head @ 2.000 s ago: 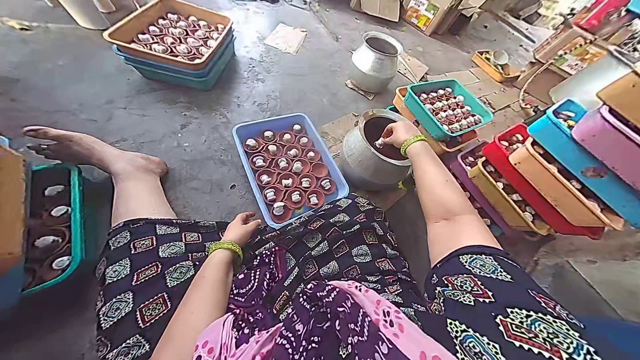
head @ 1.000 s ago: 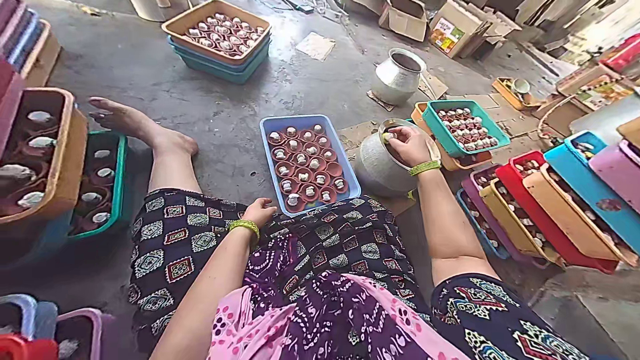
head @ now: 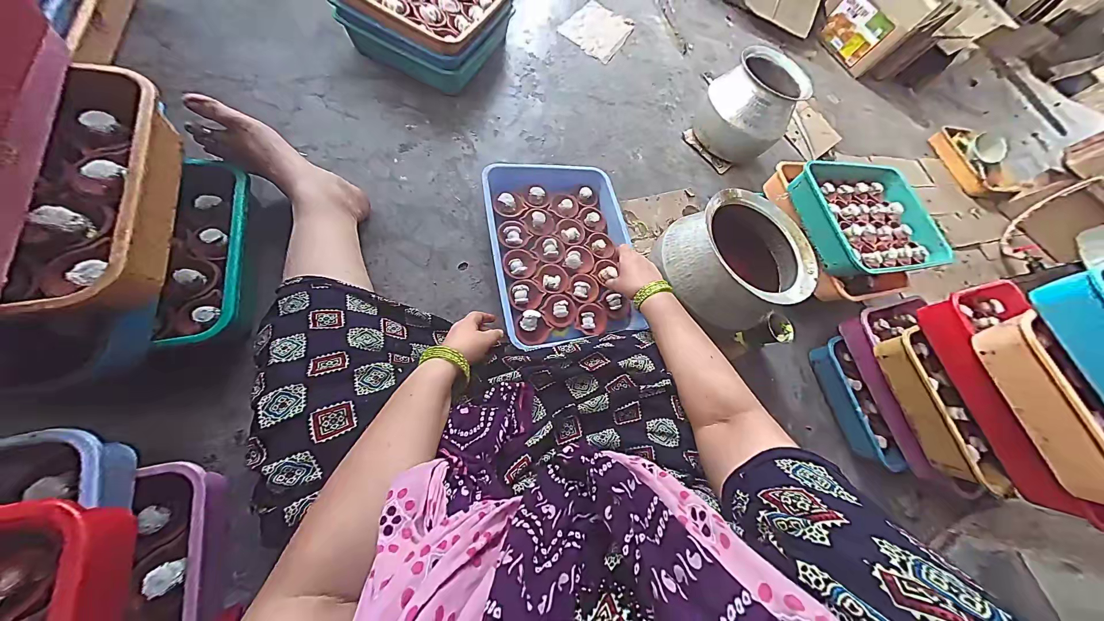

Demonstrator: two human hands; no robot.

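A blue plastic tray [head: 498, 259] lies on the floor before my lap, filled with small reddish-brown clay cups [head: 552, 278] that each hold a white lump. My right hand [head: 630, 274] is over the tray's right side, fingertips at a cup near the edge; whether they still grip a white lump is not clear. My left hand [head: 474, 335] rests on the patterned skirt just left of the tray's near corner, fingers loosely curled, apparently holding nothing. Right of the tray stands a metal pot [head: 697, 259] with dark liquid inside.
A second metal pot [head: 733, 116] stands farther back. A teal tray [head: 936, 250] of white-topped cups sits beyond the near pot. Stacked coloured trays [head: 966, 371] lean at the right; more trays [head: 142, 216] stand at the left. Another stack [head: 448, 69] is at the back, with cardboard boxes [head: 888, 43] at the upper right.
My right hand has moved left from the near pot's mouth to the blue tray. My left hand has stayed by the tray's near left corner. The view has swung, showing more trays at the left.
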